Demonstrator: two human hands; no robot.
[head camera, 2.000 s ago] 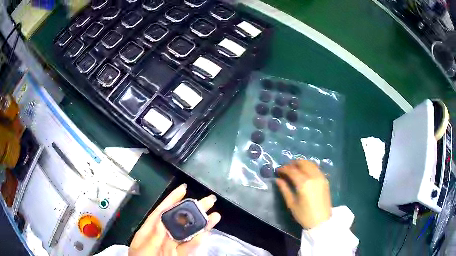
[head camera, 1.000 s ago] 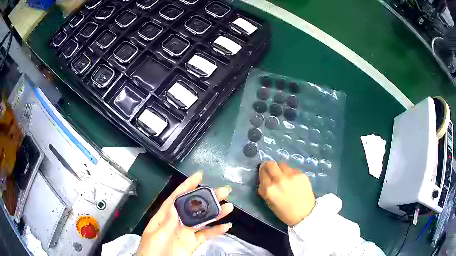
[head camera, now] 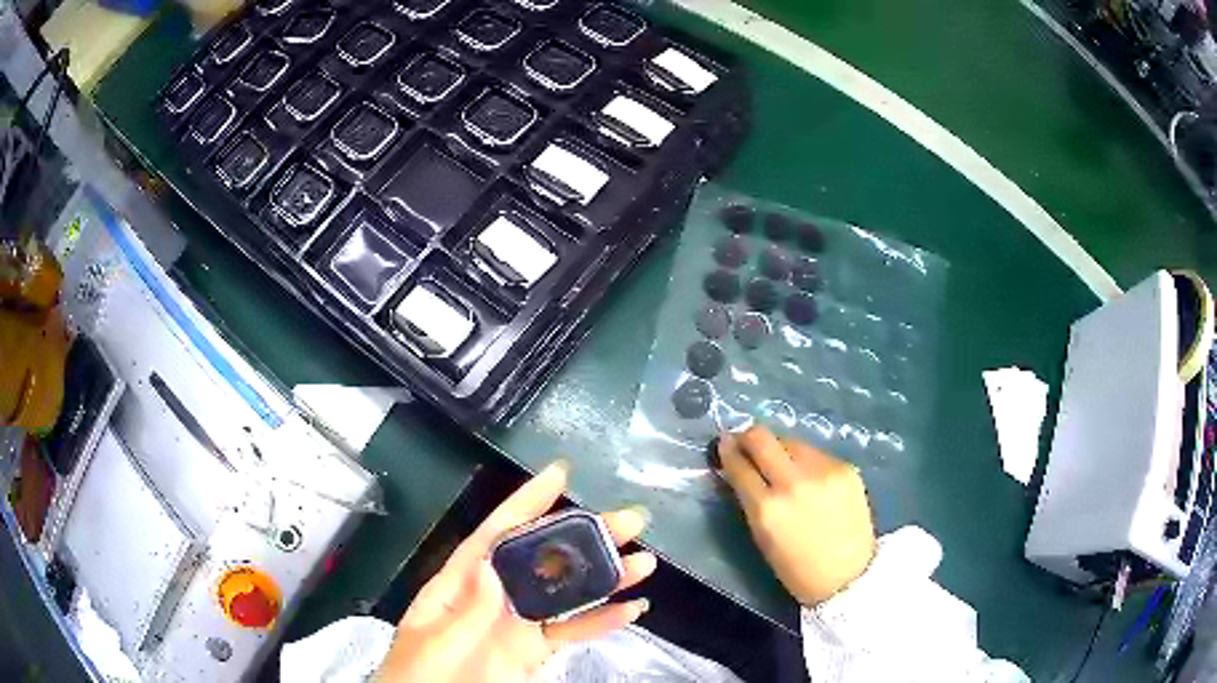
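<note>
My left hand [head camera: 467, 607], palm up, holds a watch case [head camera: 557, 566] with its dark face up and silvery rim showing. My right hand [head camera: 803, 514] is over the near edge of the clear carrier sheet [head camera: 834, 360]. Its thumb and finger pinch a round dark disc [head camera: 717, 452], partly hidden by the fingertips. Several other dark discs [head camera: 705, 358] remain on the left and far part of the sheet; its other spots look shiny and bare.
A black blister tray [head camera: 400, 274] with watch cases, some under white strips [head camera: 570, 174], lies far left. A white dispenser [head camera: 1105, 427] and paper scrap [head camera: 1018, 423] are right. The press bed [head camera: 127, 507] and red emergency stop [head camera: 250, 599] are left.
My right hand has shifted from the sheet's near edge leftward, then slightly back right, with the dark disc now at its fingertips. My left hand with the watch case has moved right.
</note>
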